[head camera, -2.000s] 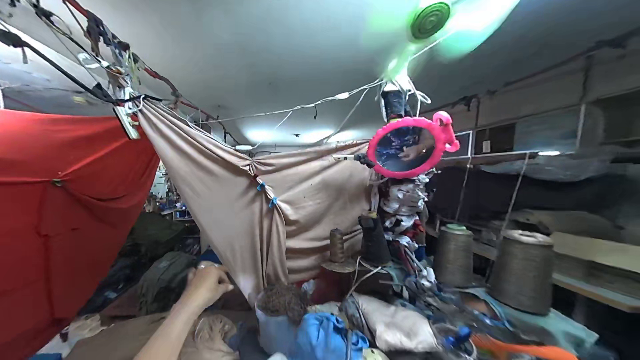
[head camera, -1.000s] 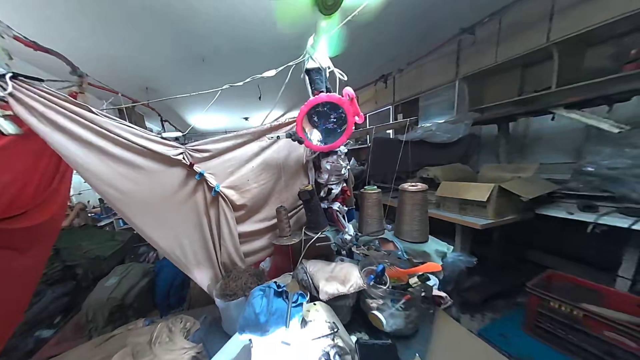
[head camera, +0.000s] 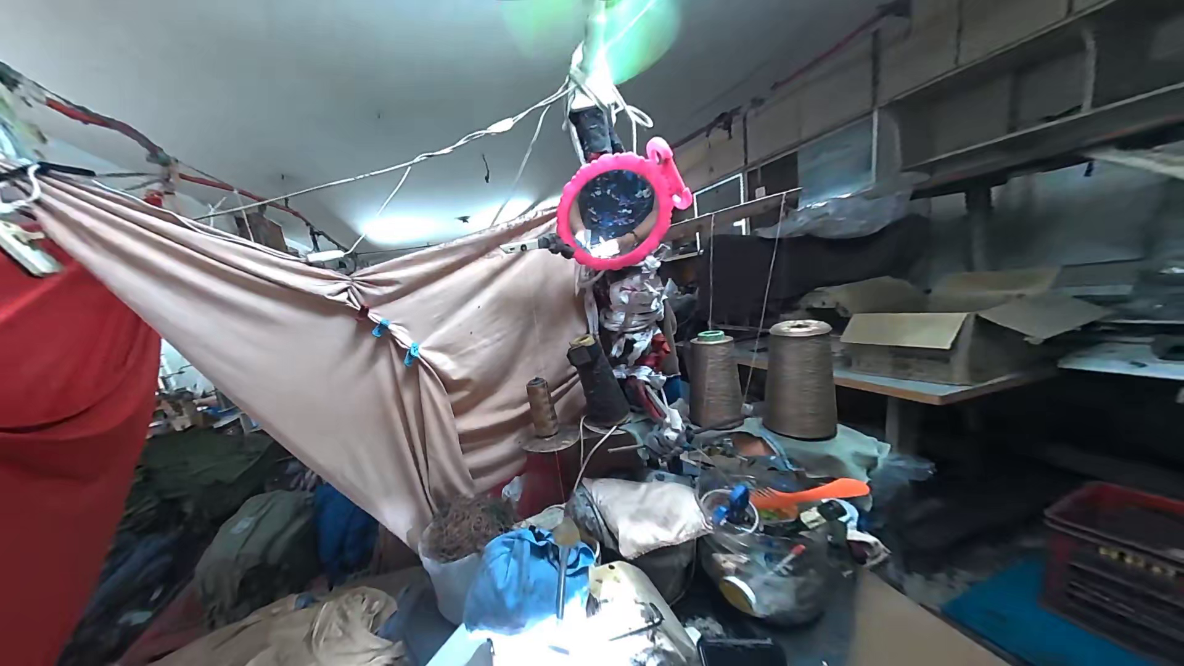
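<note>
Neither of my hands shows in the head view now. A round mirror with a pink scalloped frame (head camera: 562, 211) hangs from a cloth-wrapped post near the middle. Below it stand large brown thread cones (head camera: 801, 379) and a smaller dark cone (head camera: 601, 381). A brightly lit sewing machine head (head camera: 629, 606) is at the bottom, with blue cloth (head camera: 518, 578) beside it. To its right, a clear plastic container (head camera: 772, 578) holds small items, with an orange-handled tool (head camera: 814, 493) lying across the top. Beige fabric (head camera: 324, 615) lies heaped at lower left.
A beige cloth sheet (head camera: 277, 319) hangs from cords, gathered with blue clips (head camera: 411, 353). Red cloth (head camera: 65, 435) hangs at far left. An open cardboard box (head camera: 911, 347) stands on a table at right. A red plastic crate (head camera: 1124, 555) is at lower right.
The view has swung to the right. The hand that was raised at lower left two seconds ago is out of sight. The cardboard box and red crate have come into view.
</note>
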